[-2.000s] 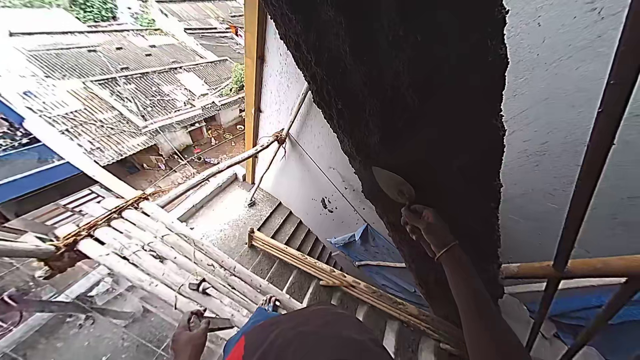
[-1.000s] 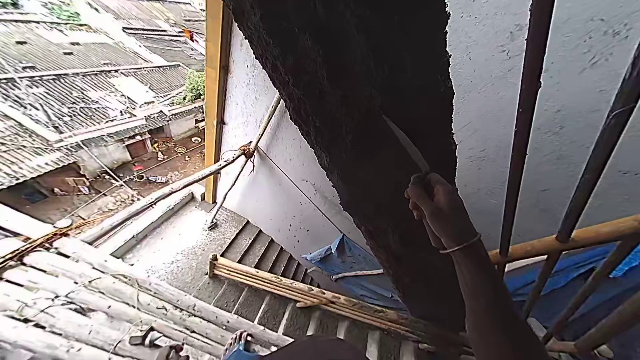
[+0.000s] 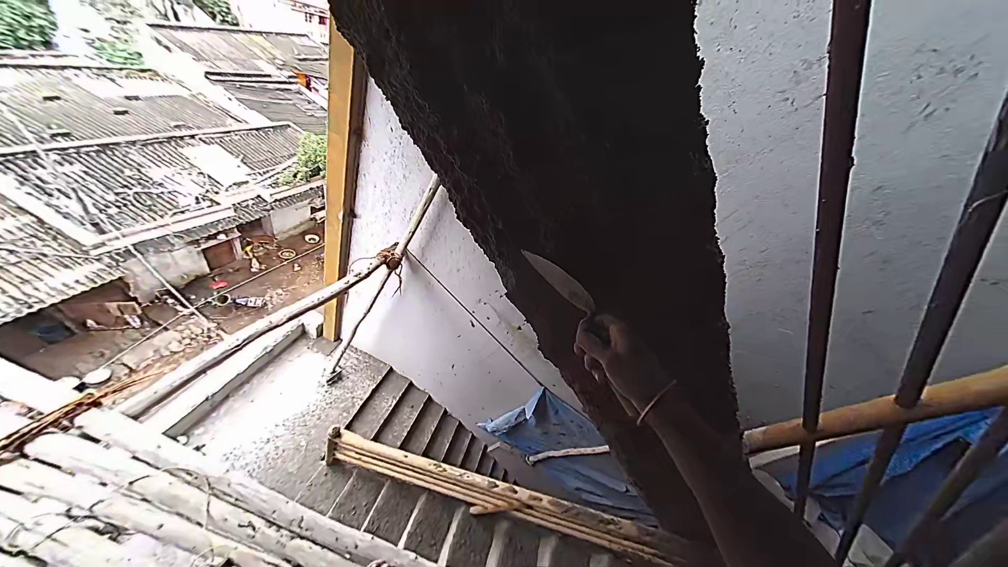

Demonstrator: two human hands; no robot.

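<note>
My right hand, with a thin band at the wrist, grips the handle of a pointed trowel. The trowel's leaf-shaped metal blade points up and to the left, over the dark, rough-surfaced slanting slab. Whether the blade touches the surface cannot be told. The slab runs from the top of the view down to the bottom right, in front of a pale plastered wall. My left hand is out of view.
Bamboo poles lie at the lower left. A lashed pole crosses above a landing. Concrete steps run below, with a wooden ladder-like piece over them. Blue tarpaulin hangs beneath. Dark metal bars stand at right, before a bamboo pole.
The trowel's blade, seen nearly edge-on a second ago, now shows more of its face. The left hand, visible at the bottom two seconds ago, is out of view.
</note>
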